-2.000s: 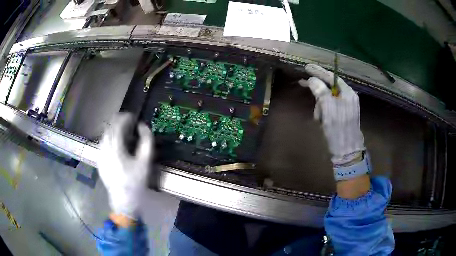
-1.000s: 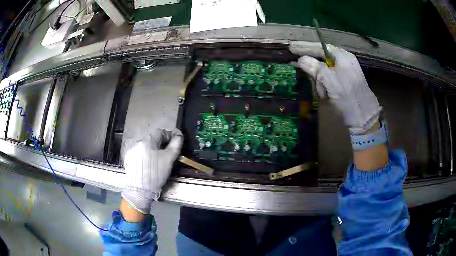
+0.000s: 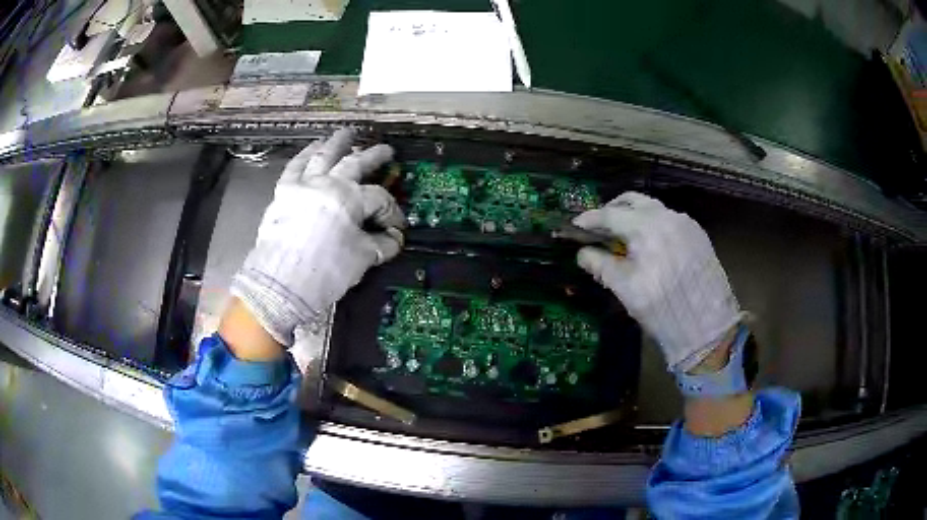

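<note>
A black carrier (image 3: 457,260) lies on the conveyor with two green circuit board strips, the upper strip (image 3: 498,198) and the lower strip (image 3: 493,335). Brass-coloured clips lie at its lower left (image 3: 373,399) and lower right (image 3: 579,427). My left hand (image 3: 320,223), in a white glove, is at the carrier's upper left corner, fingers bent; whether it grips anything is hidden. My right hand (image 3: 661,269), gloved, holds a thin tool with a yellow part (image 3: 600,240), its tip over the upper strip's right end.
Metal rails run along the conveyor's far side (image 3: 610,127) and near side (image 3: 457,472). Beyond is a green mat (image 3: 630,51) with a white sheet (image 3: 437,51) and a dark stick (image 3: 747,145). More green boards (image 3: 867,498) show at the lower right.
My left hand has moved from the carrier's lower left side to its upper left corner. My right hand has come down and inward, and the tool now points left over the upper strip instead of up.
</note>
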